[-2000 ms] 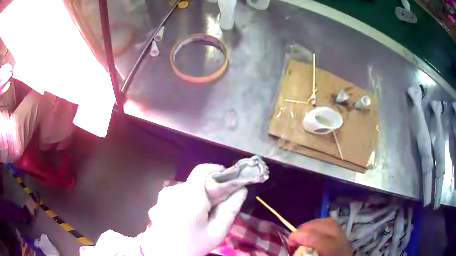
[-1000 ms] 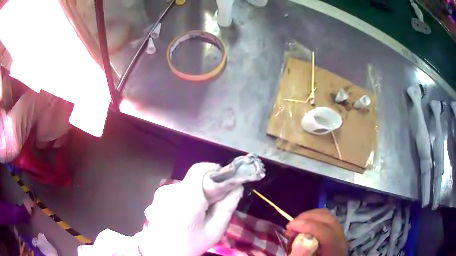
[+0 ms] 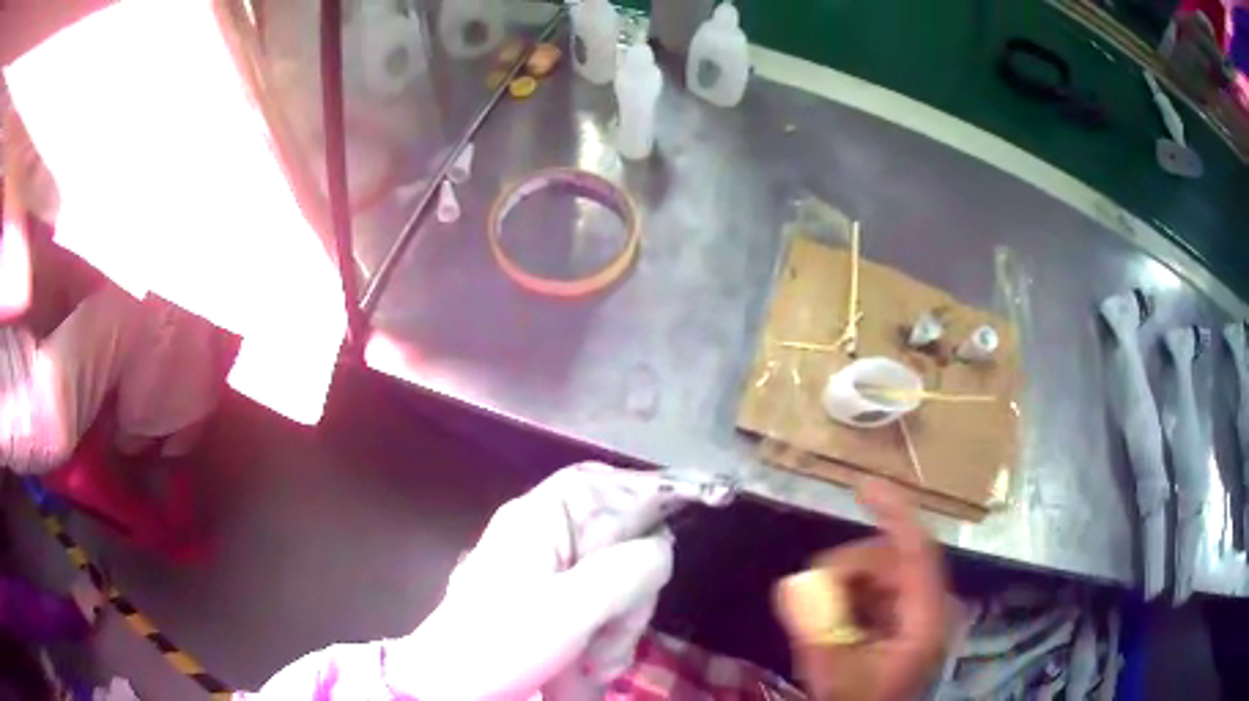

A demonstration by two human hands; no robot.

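My left hand [image 3: 541, 582], in a white cotton glove, grips the pale grey foot part [image 3: 701, 489] just off the bench's front edge. The part shows nearly edge-on, so its hollow is hidden. My right hand [image 3: 884, 589], bare and blurred, is to the right of it, fingers apart, with no stick visible in it. A pale yellow finger wrap [image 3: 818, 605] shows on one digit. A yellow applicator stick [image 3: 966, 399] lies across the white glue cup [image 3: 874, 392] on the cardboard pad [image 3: 808, 295].
A tape roll [image 3: 563, 286] and dropper bottles [image 3: 638, 99] are on the metal bench. Two small caps [image 3: 977, 344] sit on the cardboard. Leg parts [image 3: 1137, 425] lie at right. A crate of grey limbs [image 3: 1020, 644] is below the edge. Another person's pale sleeve [image 3: 69, 377] is at left.
The applicator stick has left my right hand and lies across the cup. My right hand is raised and its fingers have opened. The foot part has tilted edge-on, and the view has shifted.
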